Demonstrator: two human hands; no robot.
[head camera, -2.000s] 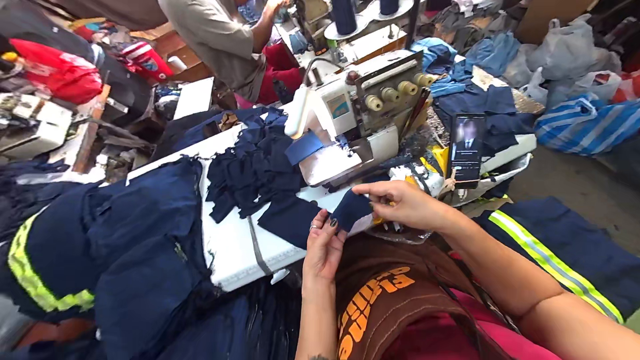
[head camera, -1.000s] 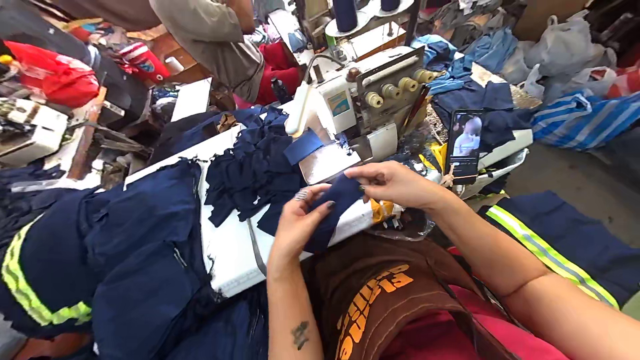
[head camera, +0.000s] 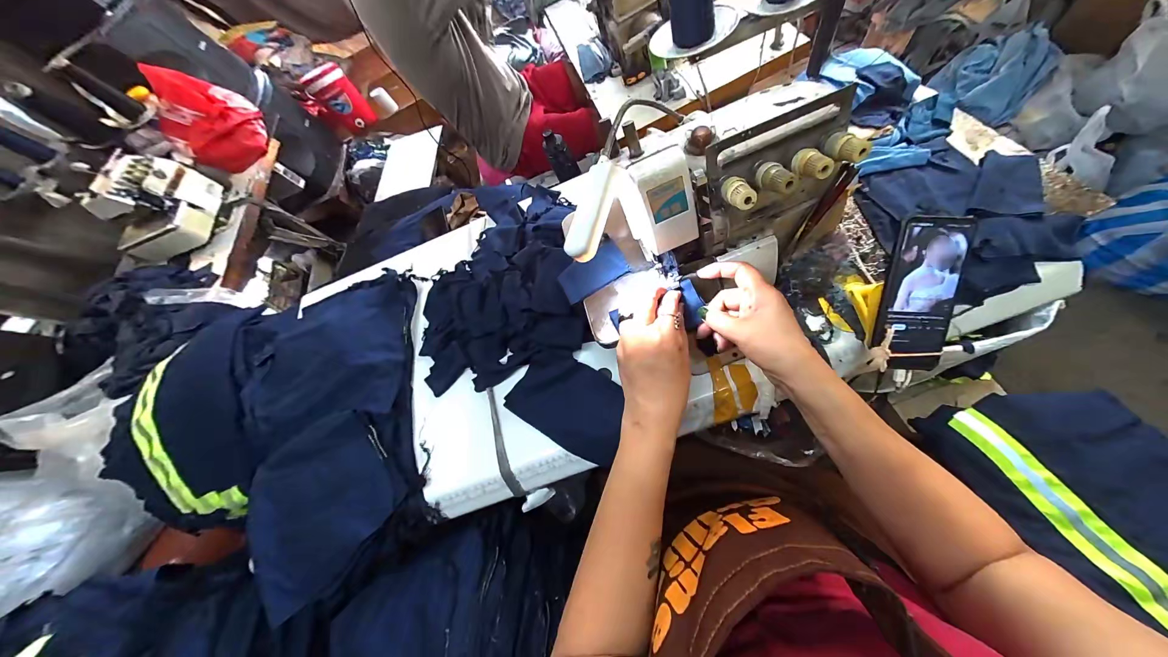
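Observation:
A small navy fabric piece (head camera: 691, 303) lies at the front of an overlock sewing machine (head camera: 671, 196), close to its needle area. My left hand (head camera: 655, 342) presses on the piece's left side, fingertips at the machine's light-coloured plate. Thumb and fingers of my right hand (head camera: 744, 315) pinch its right edge. Left of the plate rests a blue fabric scrap (head camera: 593, 271). A heap of small navy pieces (head camera: 511, 292) covers part of the white table (head camera: 456, 456), and another flat navy piece (head camera: 570, 408) lies near its front edge.
Navy garments with reflective strips (head camera: 319, 438) are piled at the left. A phone (head camera: 923, 292) stands upright right of the machine. Another navy piece with a reflective strip (head camera: 1049, 484) lies at lower right. Another person's sleeve (head camera: 456, 82) shows behind the table. Thread cone (head camera: 691, 23) stands above.
Both hands have moved forward with the navy fabric piece, from over the table's front edge to the machine's needle area.

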